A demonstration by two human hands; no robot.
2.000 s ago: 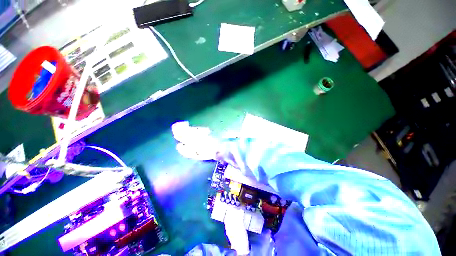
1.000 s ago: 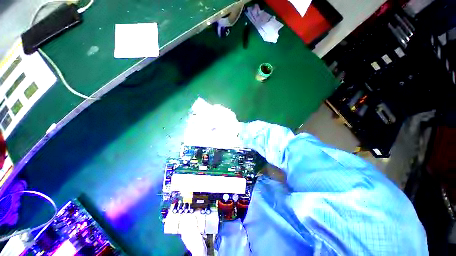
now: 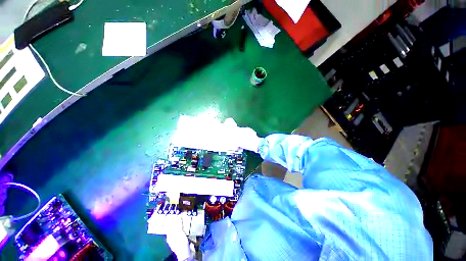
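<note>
A green power board (image 3: pixel 219 162) crowded with parts faces me at the lower middle. A long white heatsink (image 3: pixel 196 185) crosses it, with orange-copper chokes (image 3: pixel 219 208) at its lower right. My right hand (image 3: pixel 237 136), in a white glove below a blue sleeve, is on the board's far edge; glare washes out its fingers and whatever white lies beside them. My left hand (image 3: pixel 179 242), white-gloved, holds the near edge by a second pale heatsink (image 3: pixel 166 223) and is partly hidden. No brush shows in either hand.
A second board (image 3: pixel 59 229) lies lower left in violet light. A small green-white cup (image 3: pixel 258 76) stands beyond my right hand. A black stick-like item (image 3: pixel 242 39), crumpled papers (image 3: pixel 262 29) and a red-lined tray (image 3: pixel 301 25) are farther back. A raised green shelf (image 3: pixel 168 23) runs along the far side.
My right hand has moved from above the board's left part onto its far edge. The board shows more fully and turned. The view has swung right, and the red bucket has left it.
</note>
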